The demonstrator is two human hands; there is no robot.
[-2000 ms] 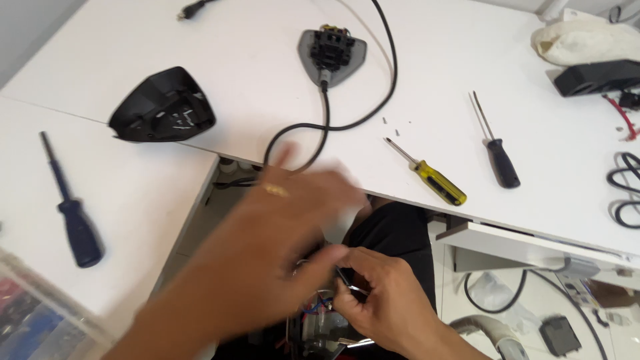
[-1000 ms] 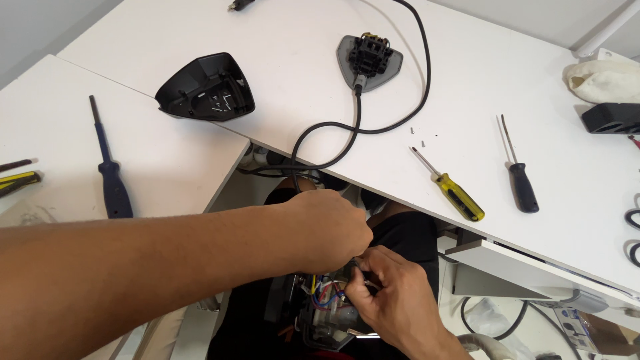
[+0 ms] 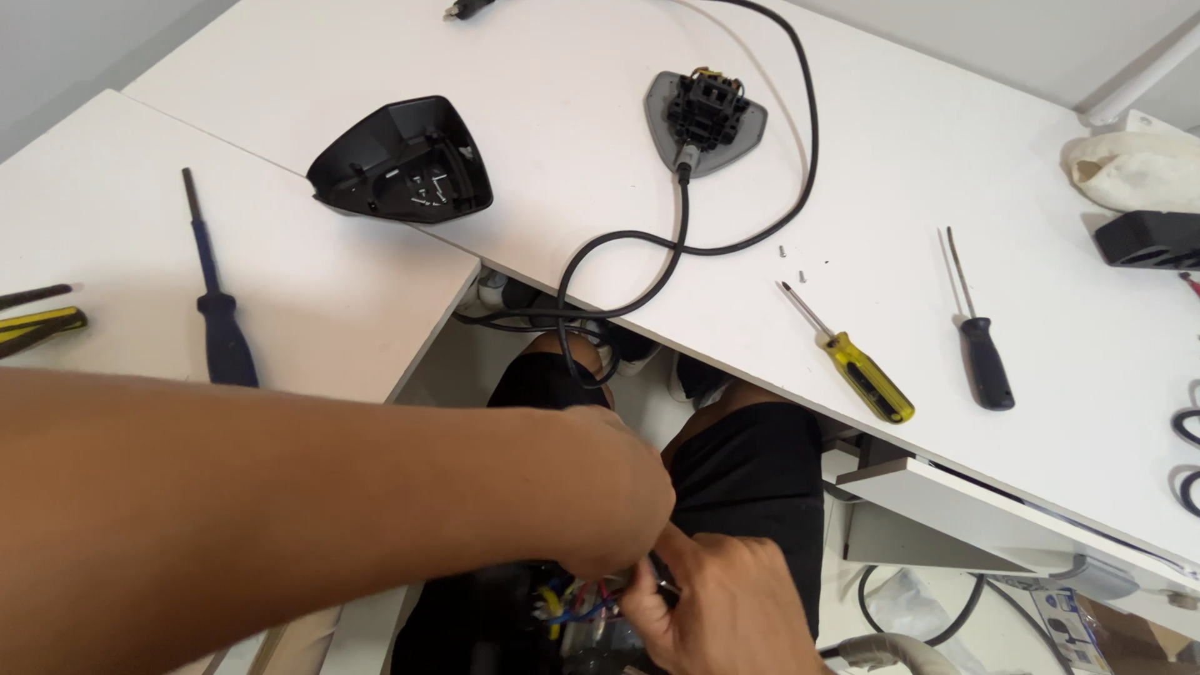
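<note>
My left hand (image 3: 614,492) reaches across my lap, its fingers hidden behind the wrist and the other hand. Close against it, my right hand (image 3: 717,600) pinches a small dark thing, too hidden to name, between thumb and forefinger. Below both hands, yellow, blue and red wires (image 3: 586,605) show in a device on my lap. On the white desk lie a black plastic housing (image 3: 408,164), open side up, and a grey plate (image 3: 661,112) with a black mechanism and cable. A yellow-handled screwdriver (image 3: 867,375) lies nearer the edge, two small screws (image 3: 782,251) by its tip.
A black-handled screwdriver (image 3: 986,361) lies at the right, a blue-handled one (image 3: 220,323) at the left beside a yellow-and-black handle (image 3: 42,328). The black cable (image 3: 811,112) loops over the desk edge. An open drawer (image 3: 994,525) juts out at my right, cables on the floor below.
My left hand, blurred and raised two seconds ago, has come down beside the right hand, and its forearm lies across the lower left. The desk items have not plainly moved.
</note>
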